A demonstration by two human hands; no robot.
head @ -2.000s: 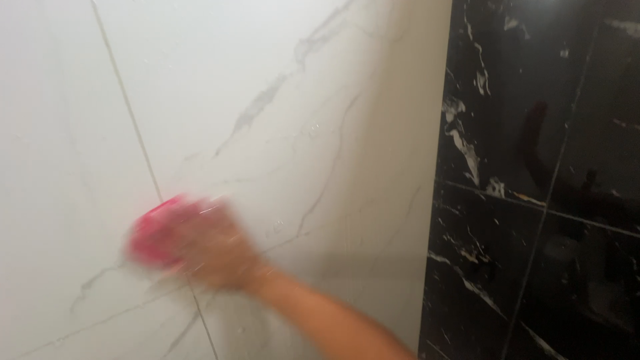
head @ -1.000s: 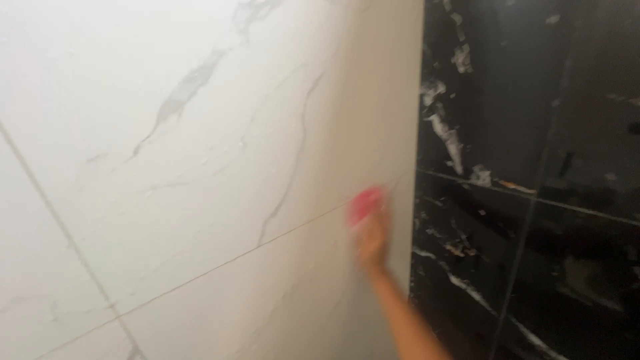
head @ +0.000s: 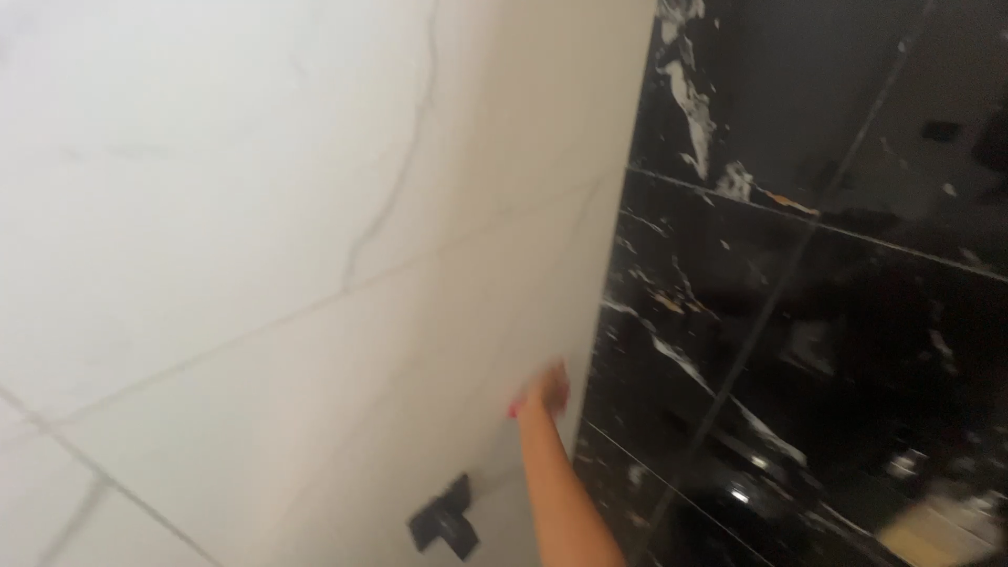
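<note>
My right hand (head: 549, 387) presses a pink scrubbing pad or cloth (head: 517, 407) to the white marbled wall tile (head: 236, 197), low down and close to the corner with the black tile wall. Only the pink edges show around the hand, and motion blurs them, so the exact kind of pad cannot be told. Below and to the left of the hand, a black fixture (head: 443, 520) is mounted on the white wall. My left hand is out of view.
The black marbled tile wall (head: 787, 315) meets the white wall at a vertical corner on the right. Its glossy face carries reflections, with a blurred yellowish patch (head: 937, 531) at the lower right.
My right hand with the pink pad has moved right across the white wall, then down along the corner. The view has tilted down, bringing the black fixture into sight.
</note>
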